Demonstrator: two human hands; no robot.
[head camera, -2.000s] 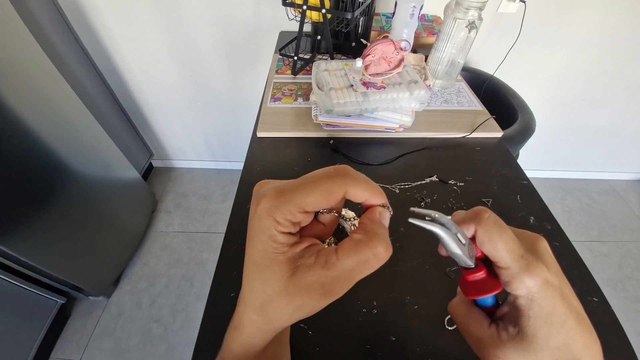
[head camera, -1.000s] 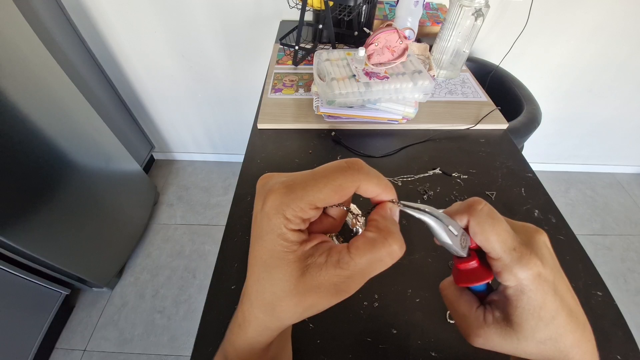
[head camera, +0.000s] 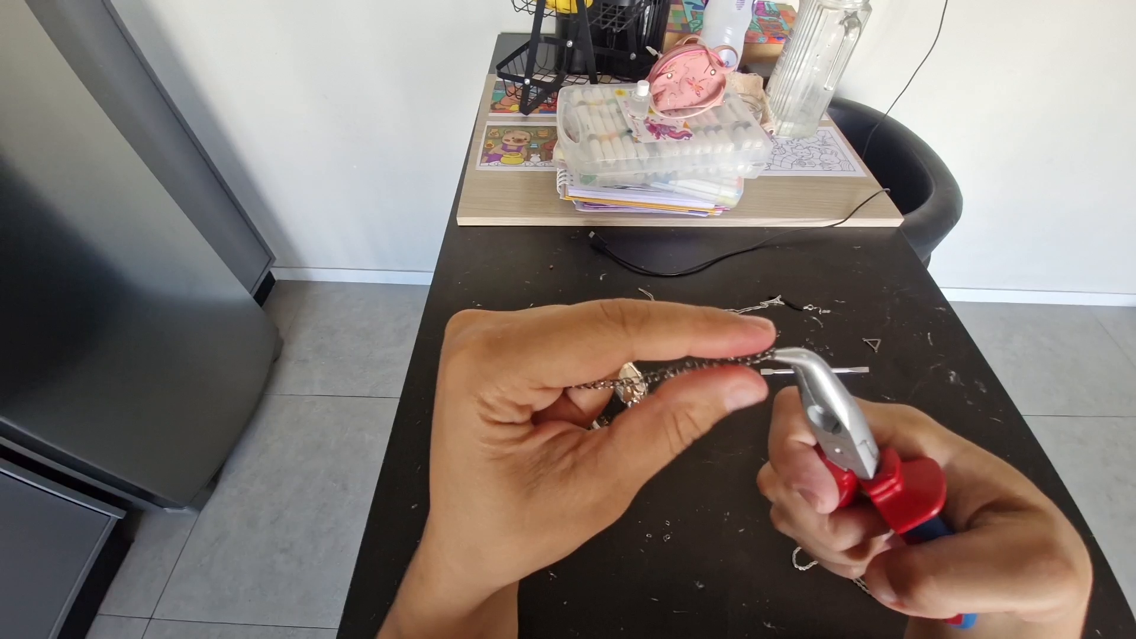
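My left hand (head camera: 568, 426) holds a dark metal chain (head camera: 692, 366) that runs between its thumb and forefinger, with a round metal piece (head camera: 631, 384) near the palm. Bent-nose pliers (head camera: 834, 417) with red and blue handles are gripped in my right hand (head camera: 932, 515). Their closed-looking tips meet the chain's end just past my left fingertips. Part of another chain (head camera: 803, 559) shows below my right hand. Behind the plier tips, a thin metal rod (head camera: 839, 370) lies on the black table (head camera: 497, 275).
Thin chain pieces (head camera: 768, 304) and a small metal triangle (head camera: 872, 343) lie behind my hands. A black cable (head camera: 674, 271) crosses the table. Farther back, a wooden board (head camera: 506, 209) bears notebooks (head camera: 648, 200), a clear plastic case (head camera: 586, 151), a pink pouch (head camera: 688, 78) and a glass pitcher (head camera: 812, 75).
The pliers came from apart on the right to my left fingertips, and their jaws closed at the chain. My left thumb and forefinger have straightened, showing more of the chain.
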